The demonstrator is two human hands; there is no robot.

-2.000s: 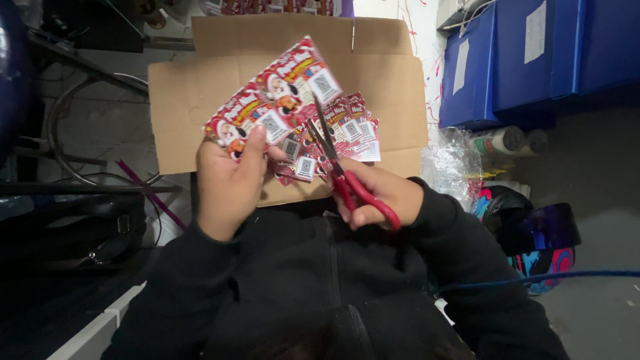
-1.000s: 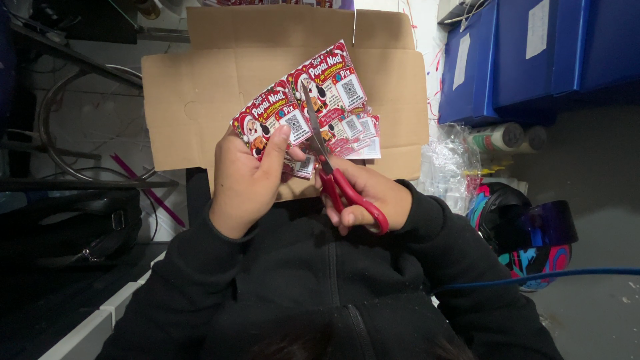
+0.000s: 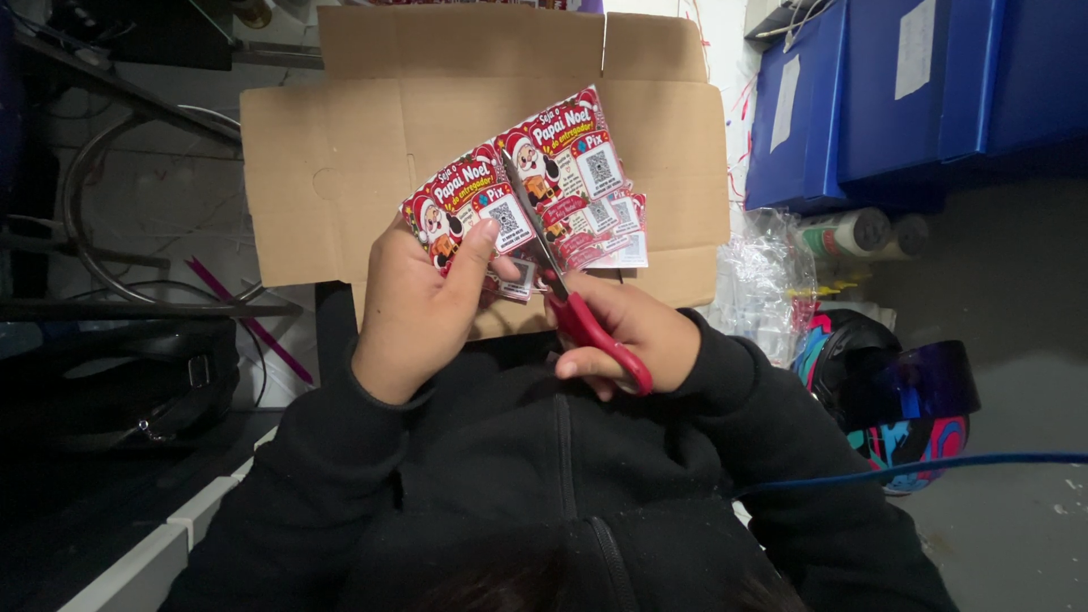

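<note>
My left hand (image 3: 429,310) grips a strip of printed Christmas cards (image 3: 463,200) by its lower left part, thumb on top. The strip shows two joined designs with a Santa and a printed code each. My right hand (image 3: 633,327) holds red-handled scissors (image 3: 586,327), whose blades lie along the line between the two designs, tips near the strip's top edge. Beneath the strip, several similar cards (image 3: 631,246) lie in a loose pile on a flattened cardboard box (image 3: 365,187). How far the cut runs is hard to tell.
Blue boxes (image 3: 795,127) stand at the upper right, above clear plastic bags (image 3: 761,276) and a colourful helmet (image 3: 922,425). A blue cable (image 3: 960,463) runs by my right sleeve. A black bag (image 3: 110,399) and a curved metal tube (image 3: 81,212) are at the left.
The strip in my left hand has moved down and to the right, over the pile. The scissor blades, before beside and below the strip, now lie across it between the two designs.
</note>
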